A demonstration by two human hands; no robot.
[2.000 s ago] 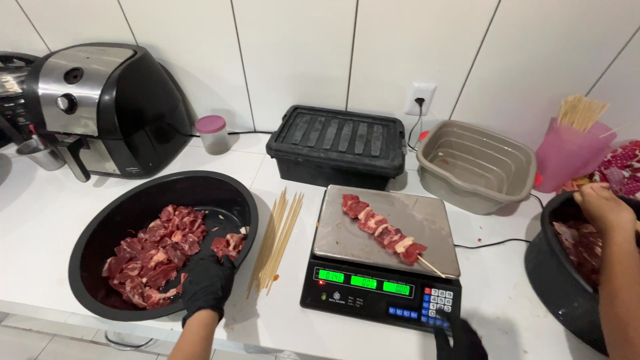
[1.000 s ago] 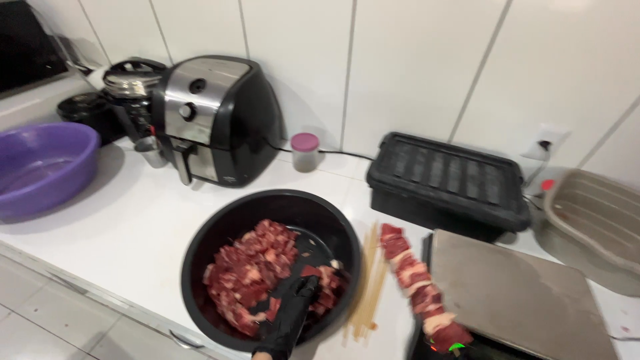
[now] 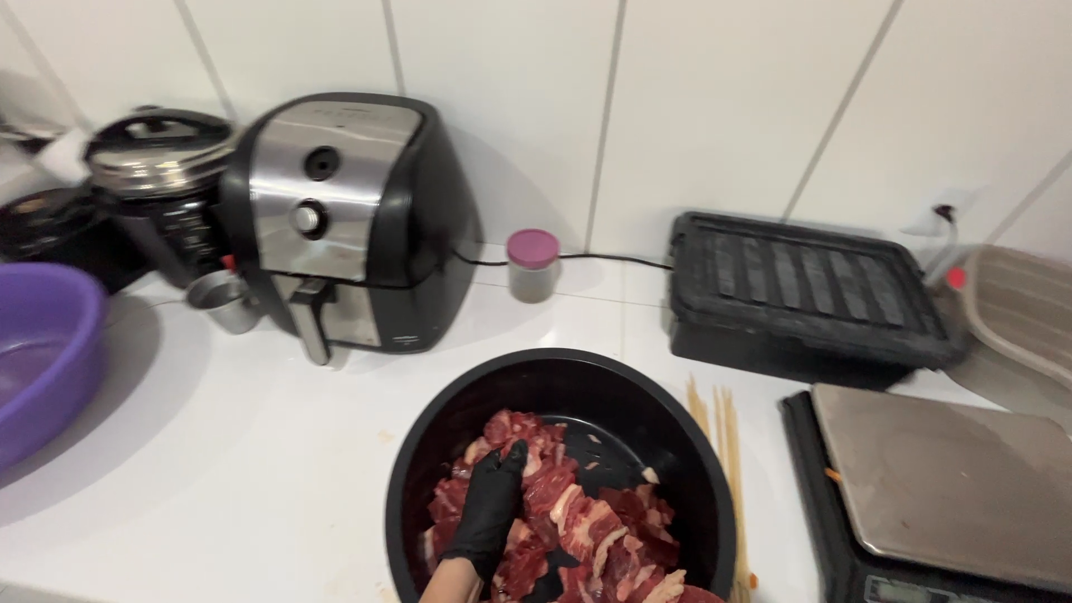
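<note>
My left hand (image 3: pixel 490 507), in a black glove, reaches into the round black tub (image 3: pixel 419 419) with its fingers on the raw meat chunks (image 3: pixel 448 498). Whether a piece is gripped cannot be made out. A row of meat pieces (image 3: pixel 595 528), like the loaded skewer of a moment ago, slants over the tub from its middle to the lower right. My right hand is out of view. Bare wooden skewers (image 3: pixel 729 452) lie on the counter just right of the tub. Farther right stands the digital scale (image 3: pixel 946 477), with nothing on the visible part of its steel plate.
A black lidded box (image 3: pixel 796 293) stands behind the scale, beside a beige basin (image 3: pixel 1022 310). Behind the tub are a small jar with a purple lid (image 3: pixel 533 264) and an air fryer (image 3: pixel 343 222). A metal cup (image 3: pixel 224 300), a pressure cooker (image 3: pixel 163 176) and a purple basin (image 3: pixel 50 360) are at left.
The loaded skewer, on the scale plate two seconds ago, has moved left, off the scale and over the tub. My right hand has left the view. The view has swung left.
</note>
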